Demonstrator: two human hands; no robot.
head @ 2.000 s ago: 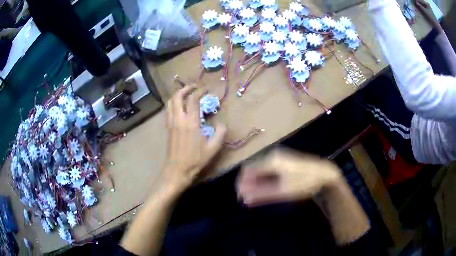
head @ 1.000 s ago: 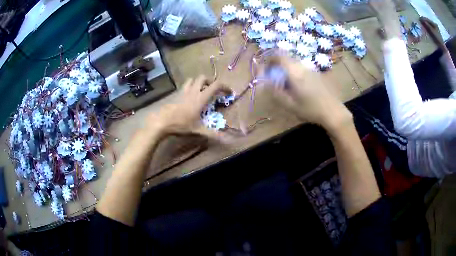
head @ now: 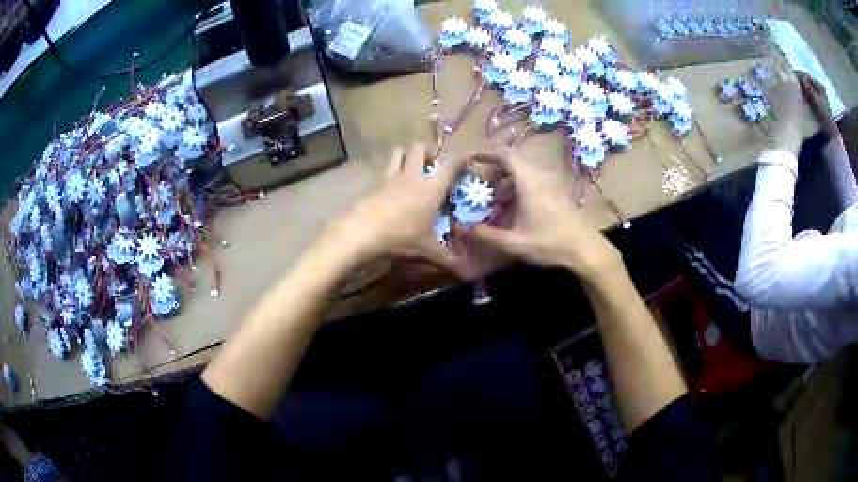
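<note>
Small geared motors with white star wheels are between my hands in front of me. One motor [head: 472, 198] shows its white wheel facing up, with my right hand [head: 550, 221] curled around it, thumb below and fingers above. My left hand [head: 395, 212] is at its left, blurred, fingers bent, with part of another motor [head: 442, 227] beside its palm. Whether my left hand grips that motor is unclear. Leads with a white connector [head: 483, 300] hang down at the board's front edge.
A large motor pile [head: 113, 216] lies left, a flatter group [head: 564, 85] at back right. A silver metal box [head: 273, 113] with a black cylinder [head: 259, 33] above stands behind my left hand, beside a clear bag [head: 381, 38]. A neighbour's white sleeve [head: 800, 235] is at right.
My right hand has come back from the rear group towards my left hand, and a motor now shows in its grasp. The view has shifted, moving the bench things slightly.
</note>
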